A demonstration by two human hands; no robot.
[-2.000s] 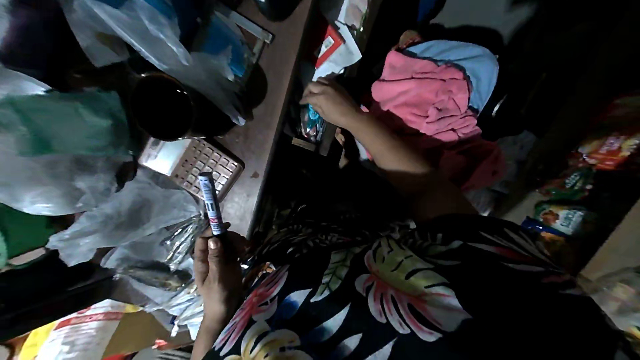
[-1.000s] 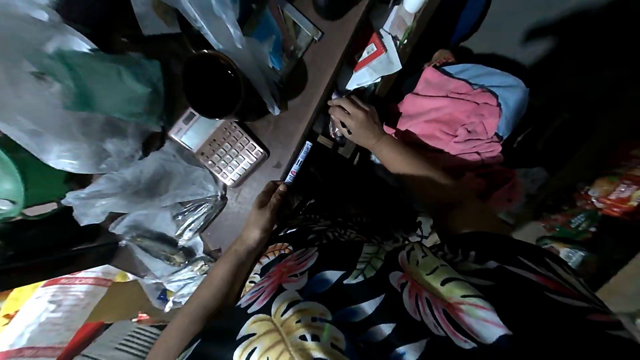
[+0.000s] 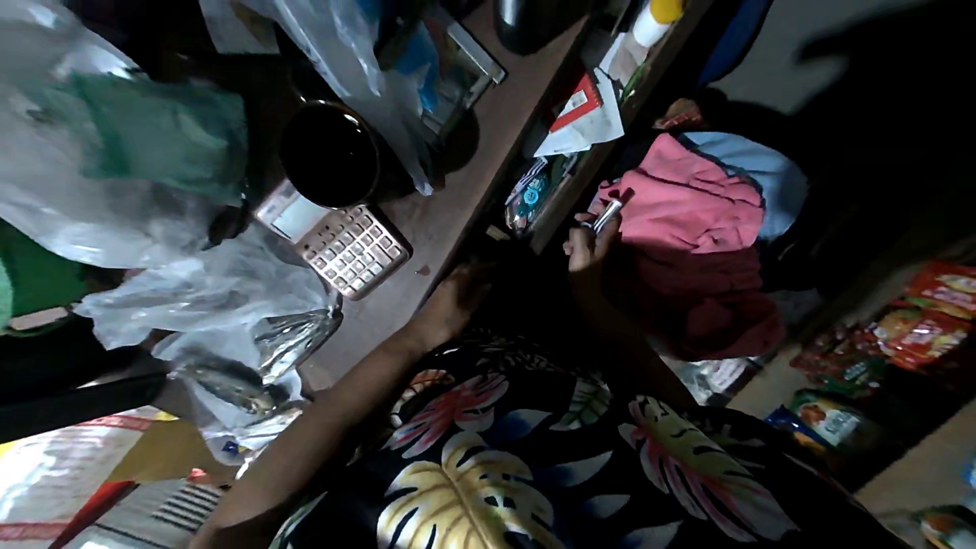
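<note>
My right hand (image 3: 589,245) is raised beside the open drawer (image 3: 560,210), near pink cloth. Its fingers are closed on a small silvery tube (image 3: 608,216) with a dark reddish end. My left hand (image 3: 455,300) is in shadow at the desk's edge; its fingers are too dark to tell whether they hold anything. In the drawer lie a red notebook (image 3: 577,102), white papers (image 3: 593,131) and a clear packet with a teal print (image 3: 531,191). A calculator (image 3: 357,250) rests on the desk near a dark round container (image 3: 329,155).
Plastic bags (image 3: 175,293) cover the left of the desk (image 3: 438,221). A bottle with a yellow cap (image 3: 654,23) stands at the drawer's far end. Pink cloth (image 3: 698,200) and light blue cloth (image 3: 781,179) are piled to the right. Colourful packets (image 3: 923,328) lie at the far right.
My right hand has come out of the drawer and now holds a small tube. My left hand, which held a marker-like tube, has moved to the desk's edge; that tube no longer shows there.
</note>
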